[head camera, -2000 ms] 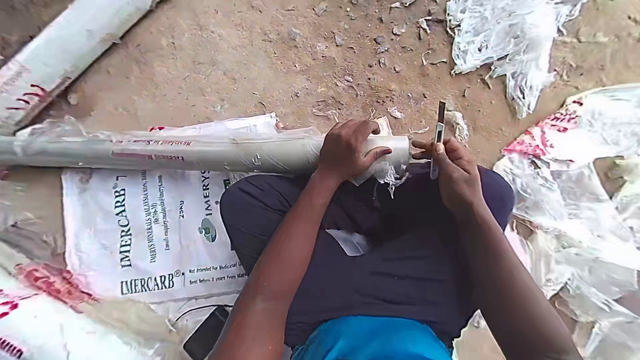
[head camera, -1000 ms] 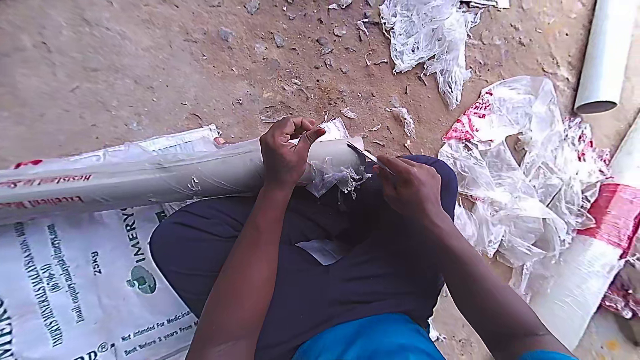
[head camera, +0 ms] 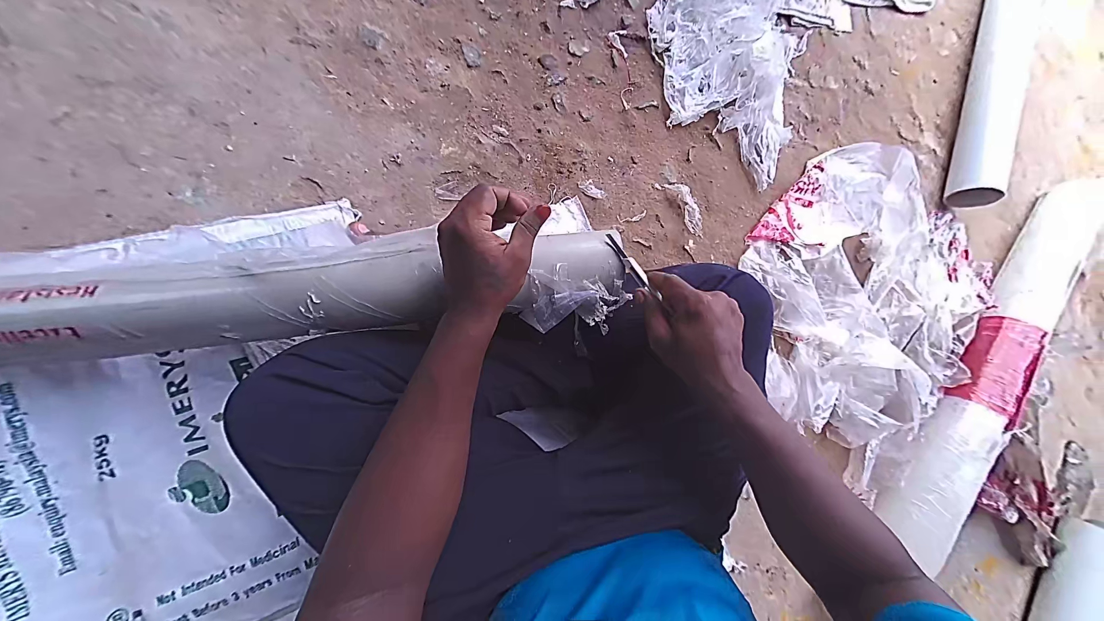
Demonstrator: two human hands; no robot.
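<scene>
A pale grey plastic pipe (head camera: 379,280), partly sleeved in clear plastic film, lies across my thighs from the left edge. Near its right end my left hand (head camera: 487,250) rests on top, thumb and forefinger raised; whether it pinches film I cannot tell. Torn clear film (head camera: 569,297) hangs below that end. My right hand (head camera: 699,323) is closed around a small knife (head camera: 634,269), whose dark blade touches the rim of the pipe's open end. A small piece of film (head camera: 545,427) lies on my lap.
A printed white woven sack (head camera: 129,483) lies under the pipe at the left. Crumpled clear film (head camera: 862,302) is heaped right of my knee, with more film (head camera: 720,69) beyond. A film-wrapped pipe with a red band (head camera: 1000,366) and a bare pipe (head camera: 996,103) lie at the right.
My right hand has tilted the knife from upright to slanting, with its blade now at the pipe's rim. My left hand's thumb and forefinger have lifted from the pipe. The view has shifted right.
</scene>
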